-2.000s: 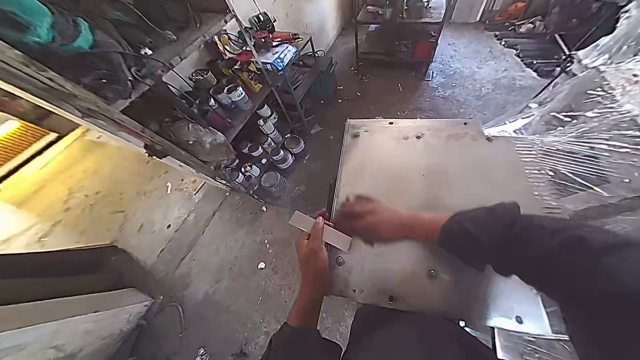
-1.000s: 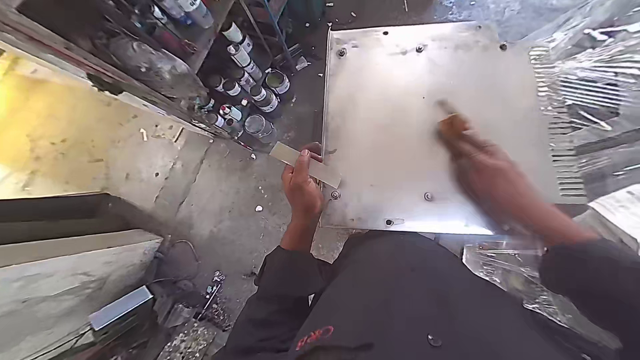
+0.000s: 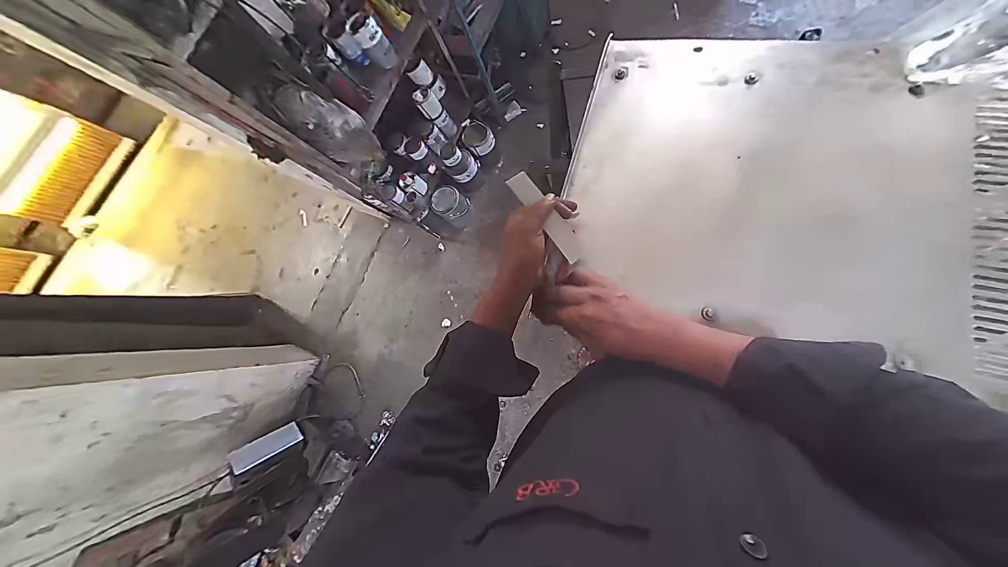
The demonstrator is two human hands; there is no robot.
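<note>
A large pale metal panel (image 3: 772, 197) with bolts near its edges and a row of slots down its right side lies in front of me. At its left edge my left hand (image 3: 531, 236) grips a thin flat rectangular strip (image 3: 524, 187), held slantwise. My right hand (image 3: 594, 311) is just below, at the panel's lower left edge, its fingers bent close to the strip's lower end. Whether those fingers hold anything is hidden.
Paint cans (image 3: 450, 203) and bottles stand on the floor and on a shelf (image 3: 398, 71) at upper left. Clear plastic wrap (image 3: 941, 51) lies at the panel's upper right corner. A pale cabinet-like block (image 3: 157, 425) and a small metal box (image 3: 266, 450) are at lower left.
My right hand has moved left from over the middle of the panel to its left edge, beside my left hand. My left hand still holds the strip.
</note>
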